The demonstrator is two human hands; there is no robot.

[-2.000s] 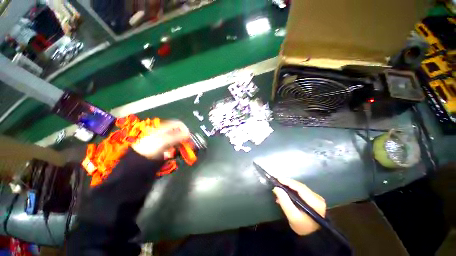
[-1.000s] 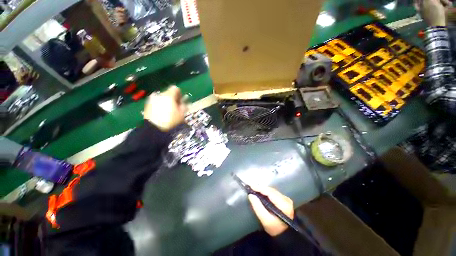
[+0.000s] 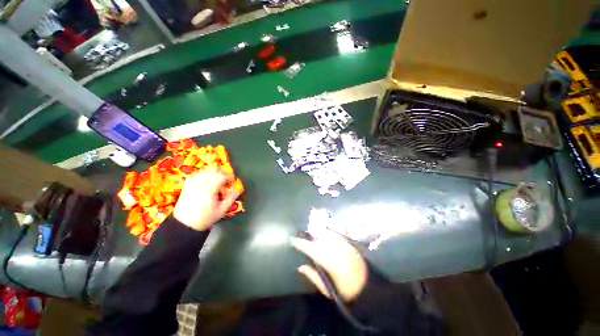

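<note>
My left hand (image 3: 202, 198) is on the right side of the heap of orange housings (image 3: 158, 190); an orange housing shows at its fingertips, but I cannot tell if it is gripped. My right hand (image 3: 339, 264) is low in the centre, around the dark soldering iron (image 3: 329, 283), whose cable runs back under the wrist; its tip is hard to see. A small pale part (image 3: 320, 219) lies on the bench just beyond my right fingers. The pile of silver-white plates (image 3: 332, 161) lies farther back, with a few narrow bits to its left.
A fan (image 3: 427, 128) stands under a cardboard flap (image 3: 487, 46). The yellow-green tin (image 3: 516, 209) is at right. A lit phone (image 3: 128, 133) leans behind the heap. Orange and metal pieces lie on the green conveyor (image 3: 237, 98). A black tray of yellow housings (image 3: 587, 141) is far right.
My left hand has come back from the conveyor side of the silver pile to the orange heap. A pale part now shows beyond my right hand. The view has swung left.
</note>
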